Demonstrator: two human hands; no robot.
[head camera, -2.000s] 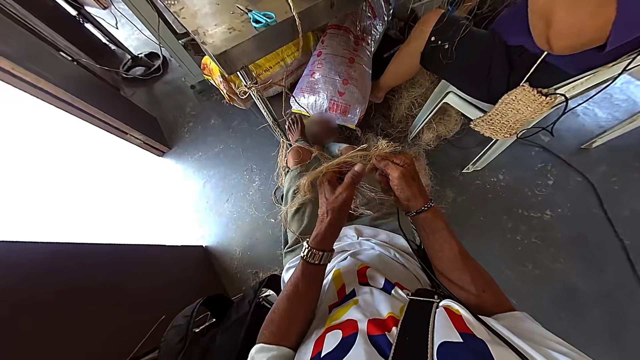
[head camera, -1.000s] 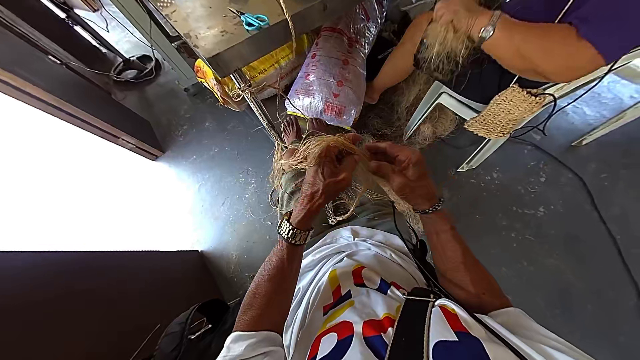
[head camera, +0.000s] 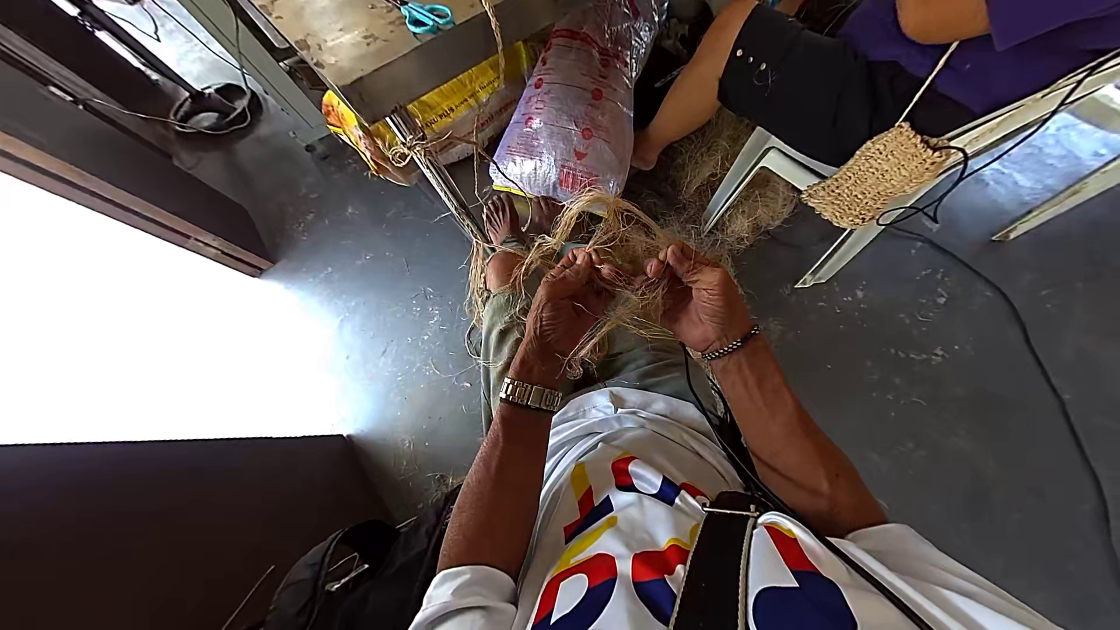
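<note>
Loose tan plant fibres (head camera: 617, 229) lie in a tangled bunch over my lap, some strands hanging down by my knee. My left hand (head camera: 570, 306), with a metal watch at its wrist, pinches strands between thumb and fingers. Close to its right, my right hand (head camera: 703, 297), with a braided bracelet, grips more of the same strands. A short stretch of fibre runs between the two hands. The fingertips are partly hidden by the fibres.
Ahead stands a metal-topped table (head camera: 350, 52) with teal scissors (head camera: 426, 17) on it. A printed plastic sack (head camera: 573, 114) leans beside its leg. At right a co-worker sits by a white plastic chair (head camera: 827, 254); a woven fibre piece (head camera: 875, 179) hangs there. A cable (head camera: 1015, 302) crosses the floor.
My hands have shifted among the fibres and stay close together. The co-worker's hands, seen with a fibre bunch one second ago, are out of sight.
</note>
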